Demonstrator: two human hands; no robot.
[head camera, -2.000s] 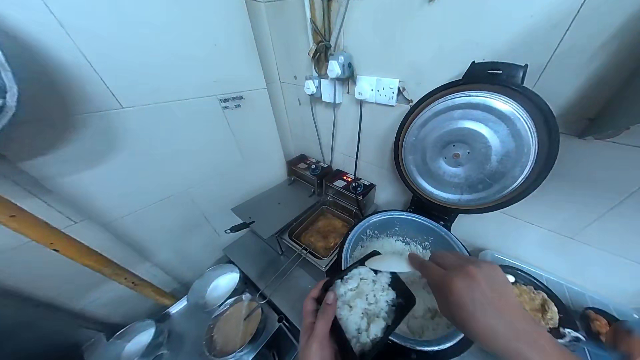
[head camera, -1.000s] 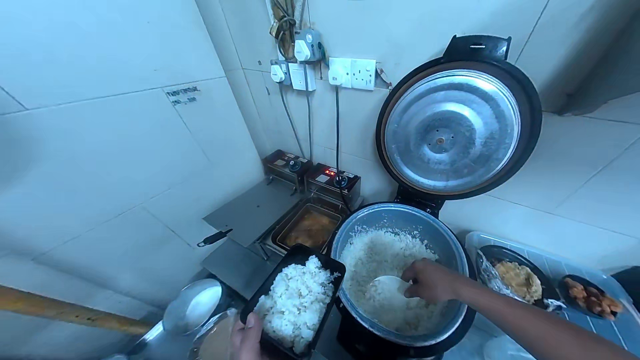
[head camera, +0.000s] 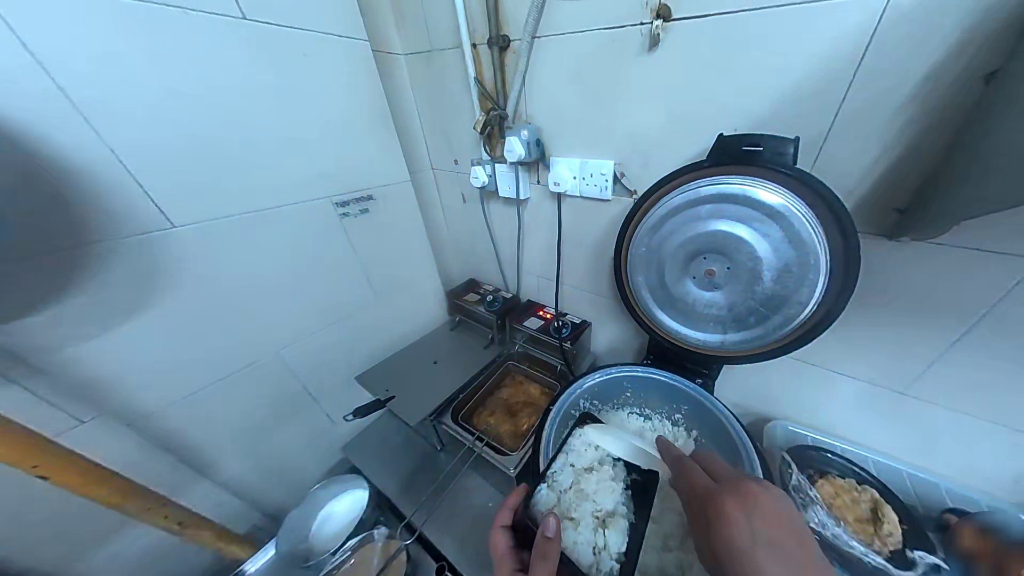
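Observation:
My left hand (head camera: 528, 532) holds a black plastic container (head camera: 642, 512) of cooked white rice (head camera: 582, 496), thumb over its near edge. The container is tilted and overlaps the left part of the rice cooker's pot (head camera: 640, 380). My right hand (head camera: 732, 508) grips a white rice paddle (head camera: 622, 445), whose blade lies over the container's upper end, against the rice. More rice (head camera: 656, 424) is inside the pot, partly hidden by the container and my right hand. The cooker's round metal-lined lid (head camera: 728, 264) stands open behind.
Left of the cooker is a deep fryer with food in its wire basket (head camera: 512, 408); its thin handle reaches toward bowls (head camera: 340, 512) at lower left. On the right, a clear plastic tray (head camera: 872, 460) holds a black dish of fried food (head camera: 860, 512). A yellow-orange pole (head camera: 120, 496) crosses lower left.
My right hand has brought the paddle from the rice in the pot up to the container. The container now overlaps the pot, where a second ago it was beside it.

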